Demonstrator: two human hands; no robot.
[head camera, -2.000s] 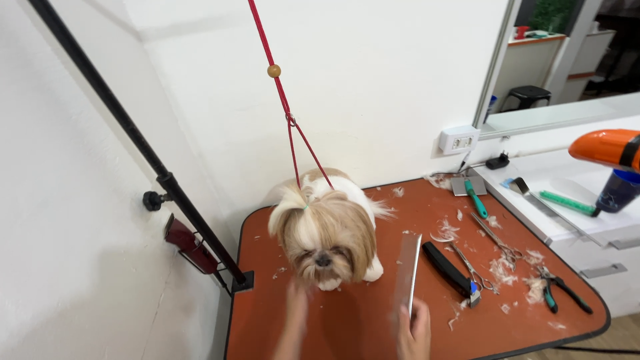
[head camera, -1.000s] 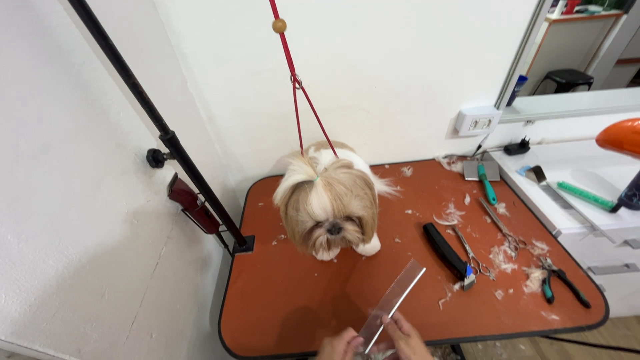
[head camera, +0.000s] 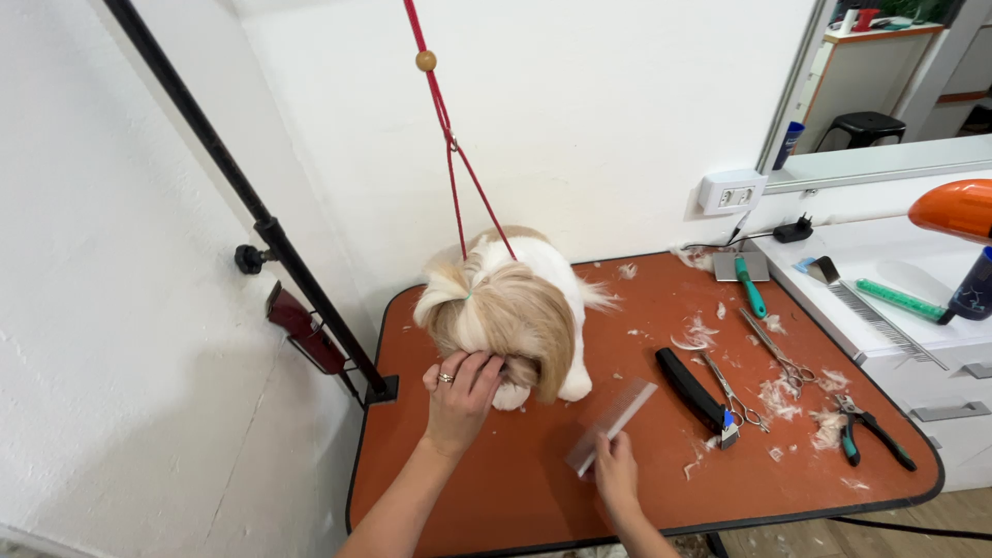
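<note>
A small white and tan long-haired dog (head camera: 504, 310) is on the brown grooming table (head camera: 511, 480), its head lowered and its topknot tied with a small band. A red grooming loop (head camera: 484, 190) with a wooden bead hangs down to its neck. My left hand (head camera: 463, 391) is at the dog's muzzle, fingers curled against the face hair; the fingertips are partly hidden, so whether they grip anything is unclear. In my right hand (head camera: 616, 465) is a metal grooming comb (head camera: 616, 422), slightly blurred, held by its lower end to the right of the dog, apart from its coat.
On the table's right lie a black clipper (head camera: 692, 391), two pairs of scissors (head camera: 732, 391) (head camera: 775, 353), nail clippers (head camera: 860, 430), a slicker brush (head camera: 748, 283) and hair tufts. A black upright pole (head camera: 271, 225) with a red clipper (head camera: 304, 328) stands left. A white counter (head camera: 852, 240) adjoins the right side.
My left hand has moved from beside the comb near the front edge up to the dog's muzzle. The dog's head has dipped. My right hand has moved right with the comb.
</note>
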